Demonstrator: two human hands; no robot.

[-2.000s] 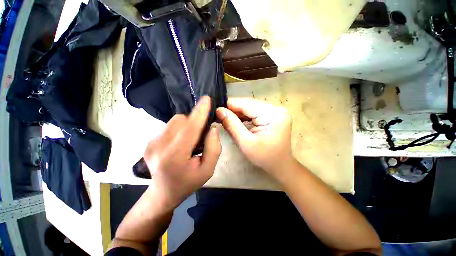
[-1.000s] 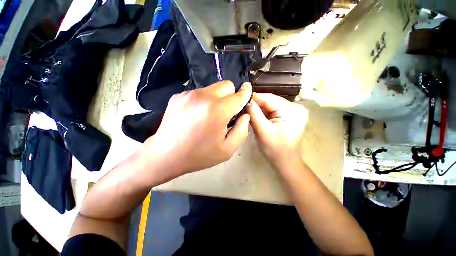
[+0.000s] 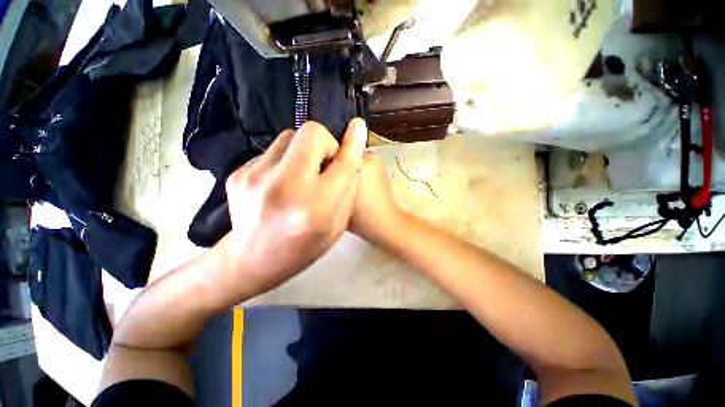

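Note:
The black fabric pouch lies under the sewing machine head, with its light zipper running toward me. My left hand lies over the pouch's near end, fingers bent and fingertips pinching the fabric edge near the presser foot area. My right hand is right behind and beside it, mostly hidden by the left; its fingertips are at the same edge, and what they grip is hidden. A brown block sits just right of the needle area.
A heap of black bag pieces lies at left, with a flat black pouch below it. A dark thread lies on the pale board. Red-handled snips and black cords lie on the machine bed. A round tub is at lower right.
The pouch has moved further under the machine since the first frame. My left hand now overlaps my right, which has drawn in behind it. The loose thread on the board now shows.

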